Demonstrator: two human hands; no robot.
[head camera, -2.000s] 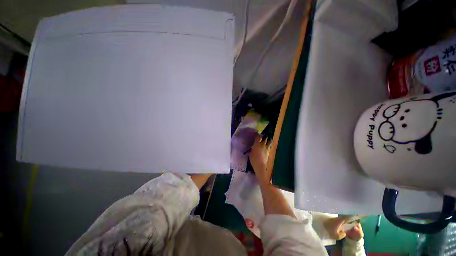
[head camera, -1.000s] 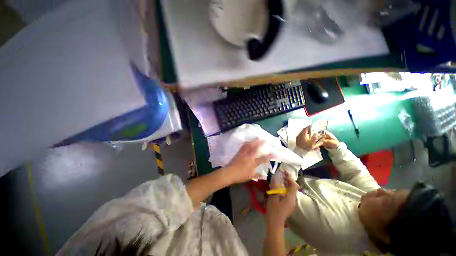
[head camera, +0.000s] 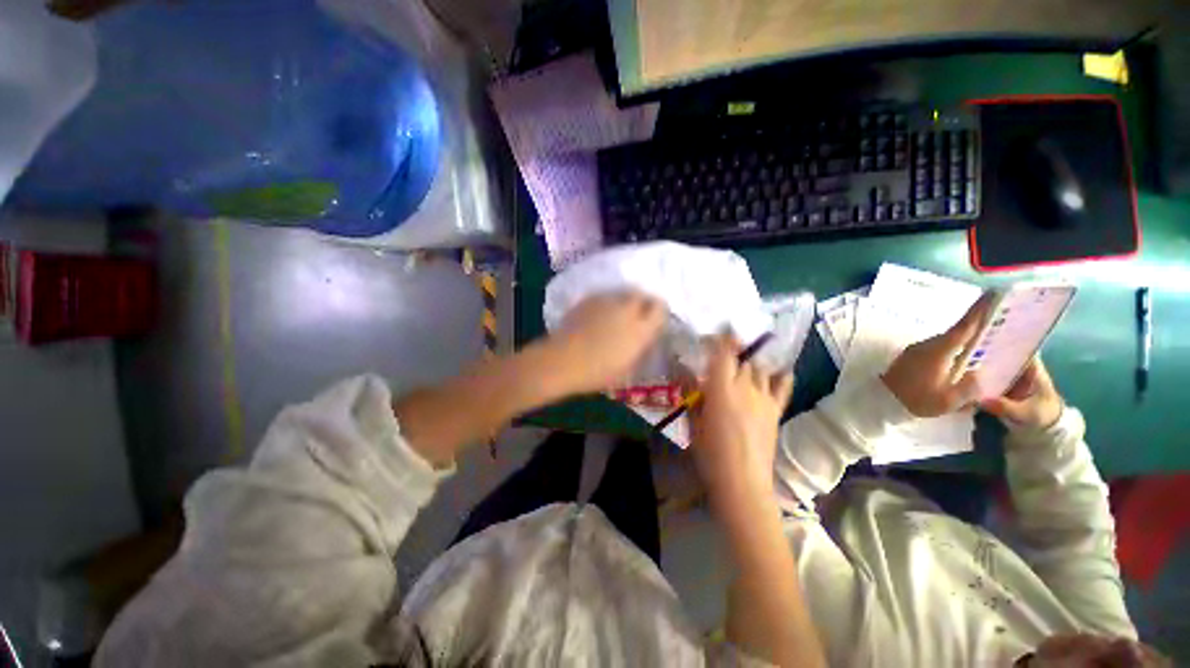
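A thin white bag lies crumpled at the near edge of the green desk. My left hand is blurred, closed on the bag's near left side. My right hand is at the bag's right side and holds a pen with a yellow barrel and dark end between its fingers. A shiny clear bag shows beside the fingertips of my right hand. Red print shows on the near side of the white bag. What is inside the white bag is hidden.
A black keyboard, a lilac form and a mouse lie behind. On the right, a seated person's hands hold a phone over white papers. A blue water bottle stands at upper left.
The view has turned from the shelf with the mug to the desk. My left hand has gone from lying over the white bag to its left side; my right hand is now at the bag.
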